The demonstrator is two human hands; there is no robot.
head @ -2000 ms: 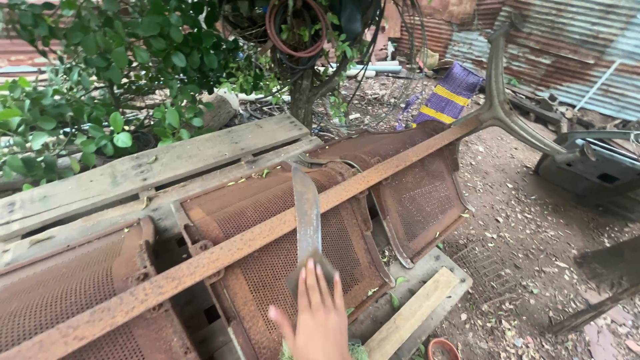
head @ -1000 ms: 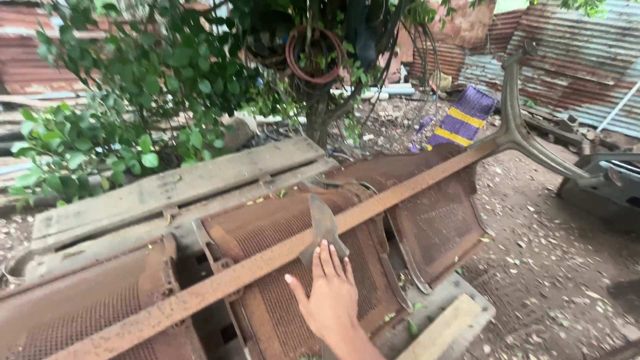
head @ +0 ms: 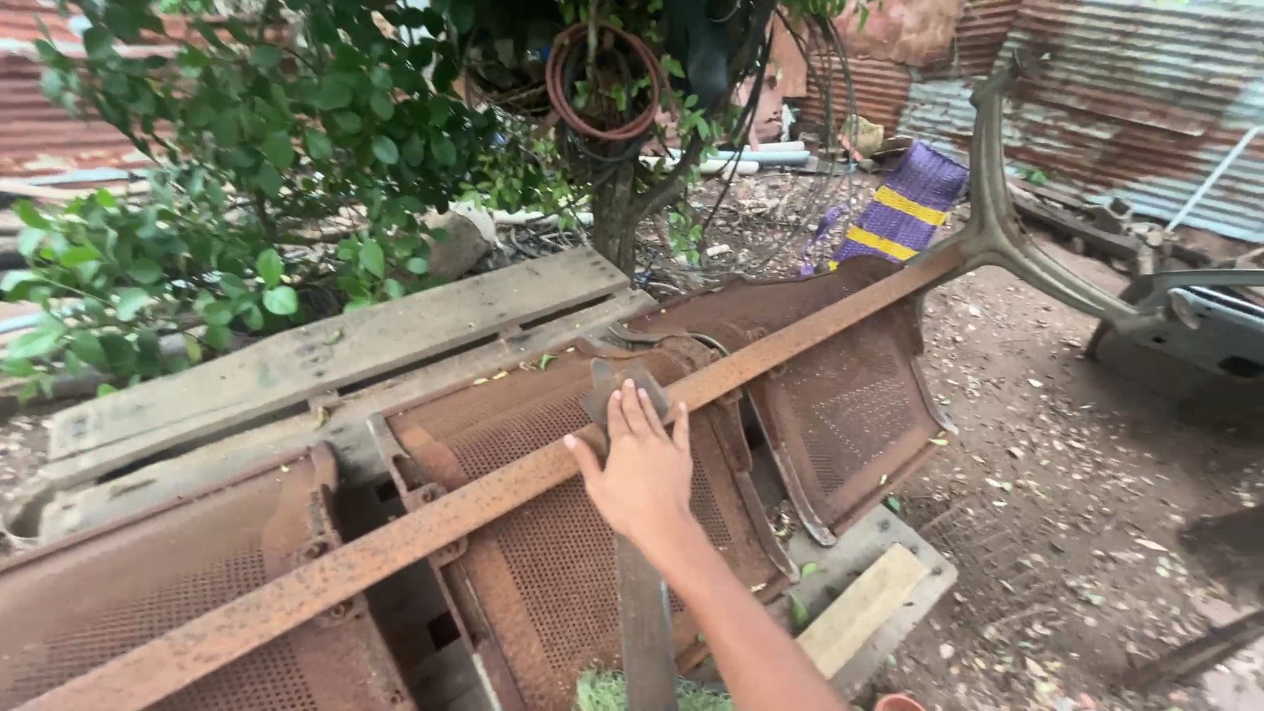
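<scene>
My right hand (head: 642,464) lies palm down across a rusty metal beam (head: 513,474), fingers forward and thumb to the left. Under its fingertips it presses a small, stiff-looking grey-brown sheet (head: 598,400), whose material I cannot tell. The beam runs over rust-brown perforated metal seat panels (head: 563,533) of a bench and joins a curved metal leg frame (head: 995,222) at the upper right. A grey upright strip (head: 647,632) shows below my wrist; whether it joins the beam is hidden. My left hand is out of view.
The panels lie on a wooden pallet (head: 296,365). Behind stand a leafy bush (head: 286,197) and a tree with a hanging coiled hose (head: 553,89). A purple and yellow woven item (head: 904,202) is farther back. Another metal frame (head: 1205,331) lies at the right, near corrugated sheets (head: 1116,109).
My right hand has moved forward from the near side of the beam onto the beam. The sheet under its fingers shows less of its length than two seconds ago.
</scene>
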